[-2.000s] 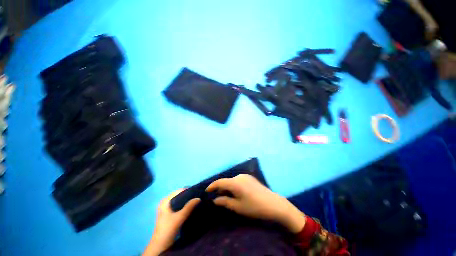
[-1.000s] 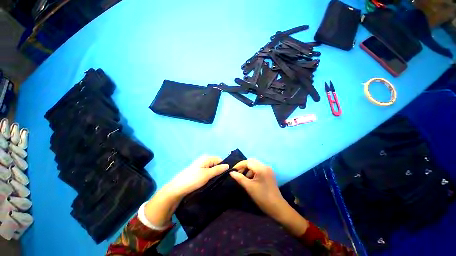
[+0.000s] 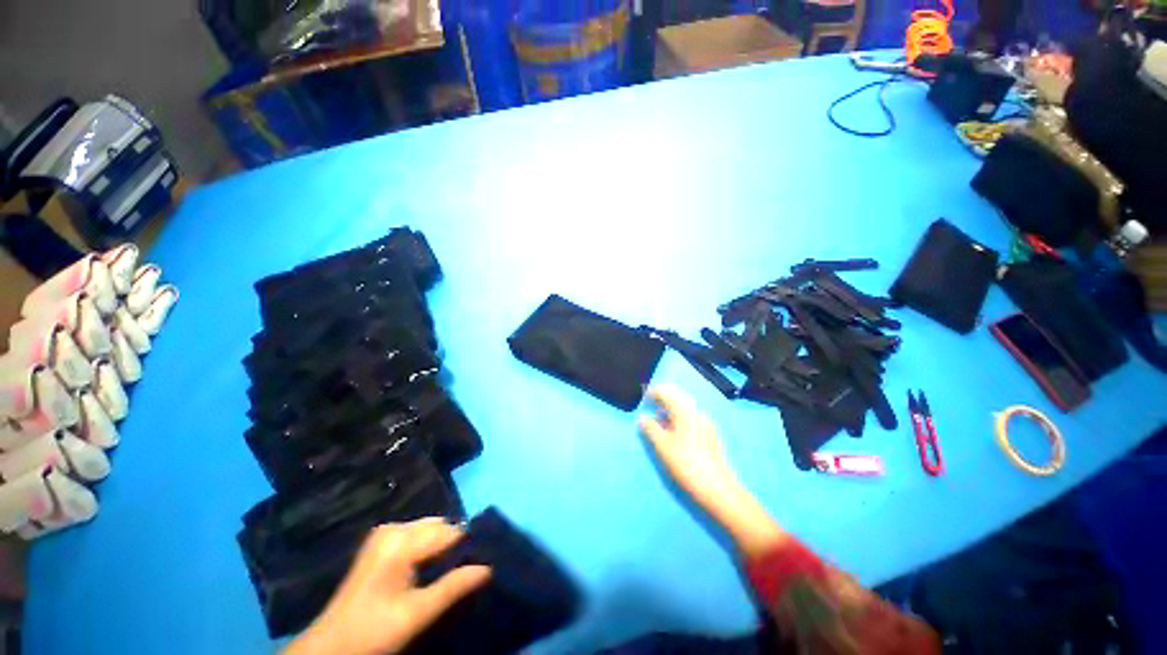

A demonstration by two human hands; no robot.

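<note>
My left hand (image 3: 399,591) is at the lower left on a black pouch (image 3: 515,582), its thumb and fingers on the pouch's left part. This pouch lies at the lower end of the overlapping row of black pouches (image 3: 346,384). My right hand (image 3: 685,441) is stretched out, its fingertips at the lower right corner of a single black pouch (image 3: 589,348) mid-table. Whether the fingers pinch that corner cannot be told. A tangled heap of black straps (image 3: 819,346) lies right of it, one strap reaching towards the pouch.
Red snips (image 3: 925,441), a pink-and-white packet (image 3: 850,465), a tape roll (image 3: 1003,440), a phone (image 3: 1040,362) and a black case (image 3: 944,275) lie at right. Pale shoe-like pieces (image 3: 58,435) stand at far left. A cable and an orange coil (image 3: 929,36) are at the back right.
The pouch that both hands held at the front edge is now at the row's lower end under my left hand. My right hand has let go and reached forward. The view has tilted up.
</note>
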